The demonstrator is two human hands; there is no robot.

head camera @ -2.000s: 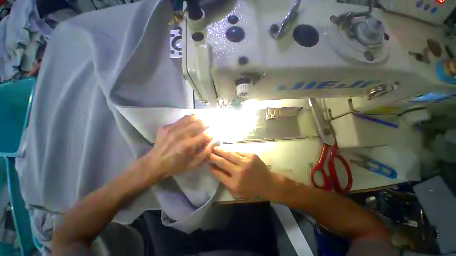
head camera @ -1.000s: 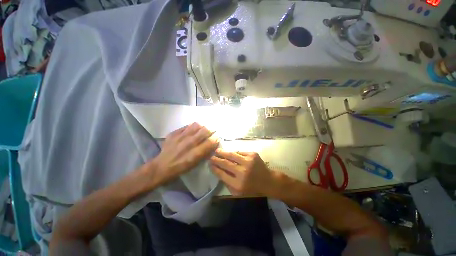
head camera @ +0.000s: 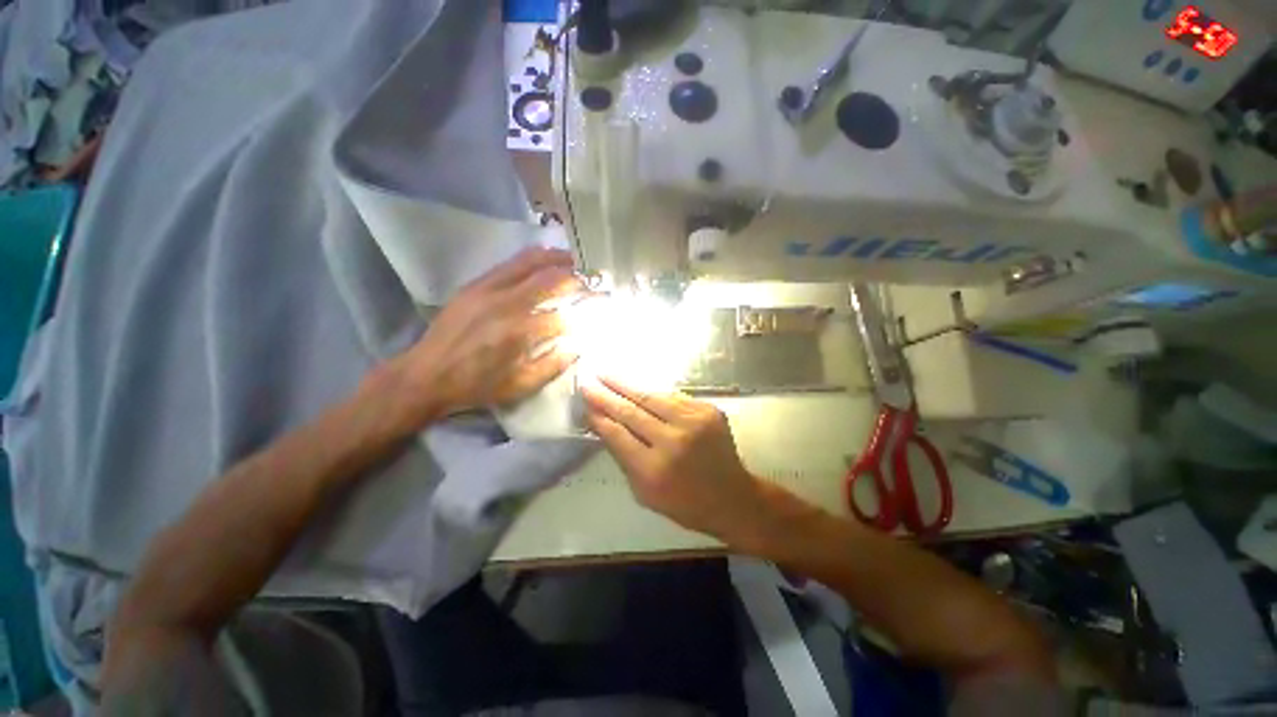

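The light-grey fabric drapes over the left of the table and down its front. A white band lies on it and runs into the lamp glare under the sewing machine head. My left hand lies palm down on the band and cloth left of the needle, fingers spread. My right hand has its fingertips at the cloth's front edge, with the cloth at its fingers. Glare hides the needle, presser foot and some fingertips.
Right of the needle lie red-handled scissors, light-blue thread snips and a blue pen-like item. A teal bin stands at left. A white strip hangs below the table edge.
My left hand has moved back, its fingers now more spread. The band left of it slants more, and the front cloth fold has shifted left, baring table edge. The view has shifted slightly.
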